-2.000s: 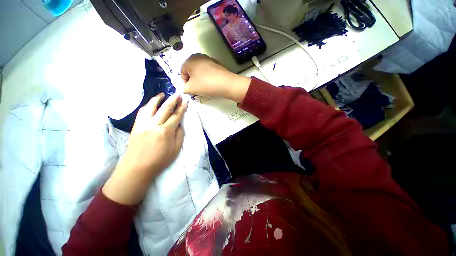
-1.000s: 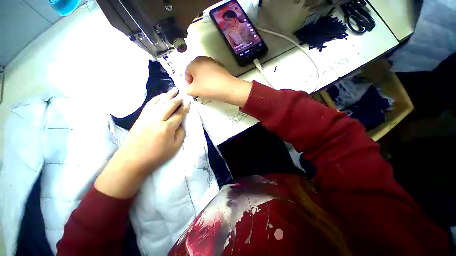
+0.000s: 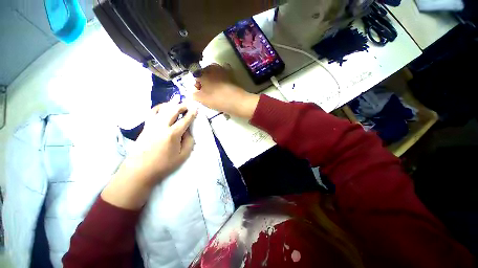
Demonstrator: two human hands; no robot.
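The quilted garment piece [image 3: 178, 209], white padded side up with navy fabric showing at its edges, lies over the table's front edge and to the left. My left hand [image 3: 160, 141] lies on it just below the needle area, fingers bent at the seam. My right hand [image 3: 223, 91] is at the right of the presser foot, fingertips curled together at the fabric edge; glare hides what they pinch. The sewing machine head [image 3: 141, 31] stands above, with a bright light at the needle. Navy fabric [image 3: 162, 90] shows left of the needle.
A lit smartphone [image 3: 255, 51] lies right of the machine with a white cable [image 3: 314, 58]. Thin black strips [image 3: 341, 45] and black-handled scissors [image 3: 380, 23] lie at the far right. A wooden drawer [image 3: 422, 128] below holds navy and white pieces. A blue plastic object [image 3: 66, 20] is top left.
The view has shifted, so the machine head fills more of the top and the blue object shows larger. Both hands stay at the needle; my right hand is closer under the machine head.
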